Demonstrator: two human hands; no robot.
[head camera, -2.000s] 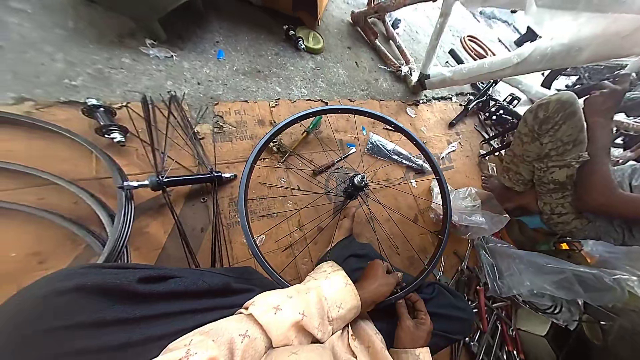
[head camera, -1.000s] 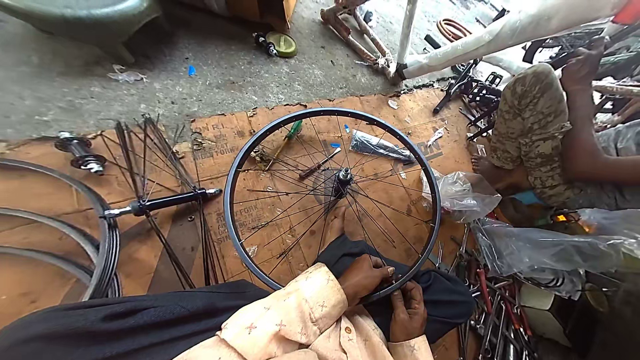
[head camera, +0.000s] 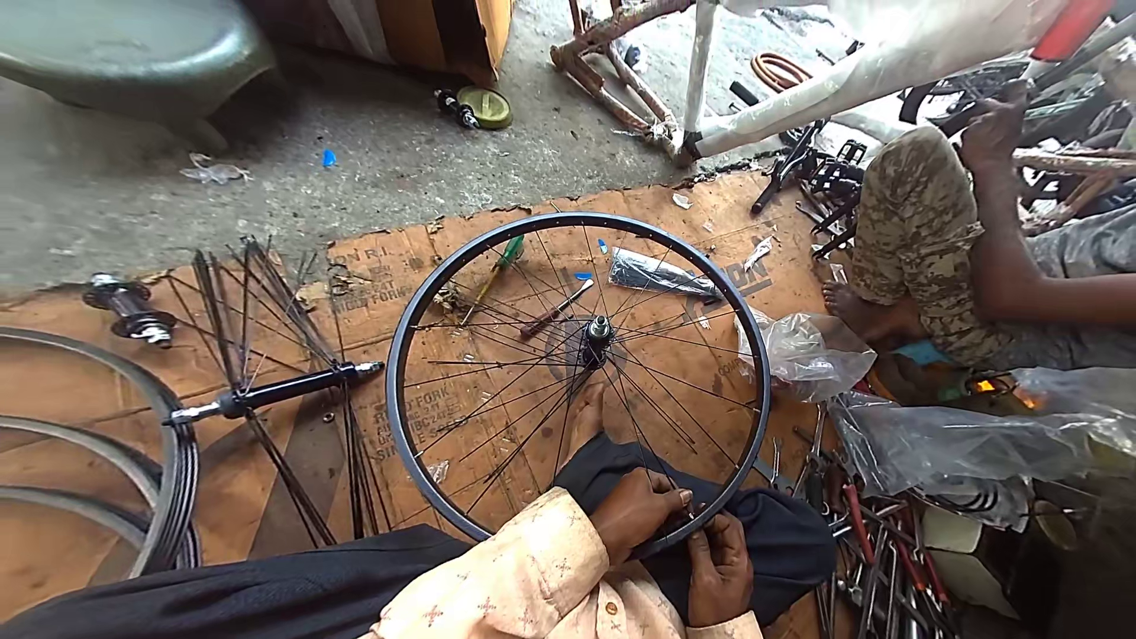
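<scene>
A black bicycle wheel rim rests over my lap and foot, with thin dark spokes running to a metal hub at its middle. Several spokes have outer ends lying loose inside the rim. My left hand is inside the rim at its near right part, fingertips pinched around a spoke end. Just outside the same stretch of rim, my right hand has its thumb and fingers against the rim's outer edge; whether it holds a small part is hidden. Beneath the wheel lie a green-handled screwdriver and a dark red-handled screwdriver.
Cardboard covers the ground. On the left are stacked rims, loose spokes around a black hub, and another hub. Metal tools and plastic bags lie right. Another person sits beyond, near a wrapped bicycle frame.
Both hands stay at the same near right part of the rim, with small finger movements. The other person's hand has stayed near the bicycle frame.
</scene>
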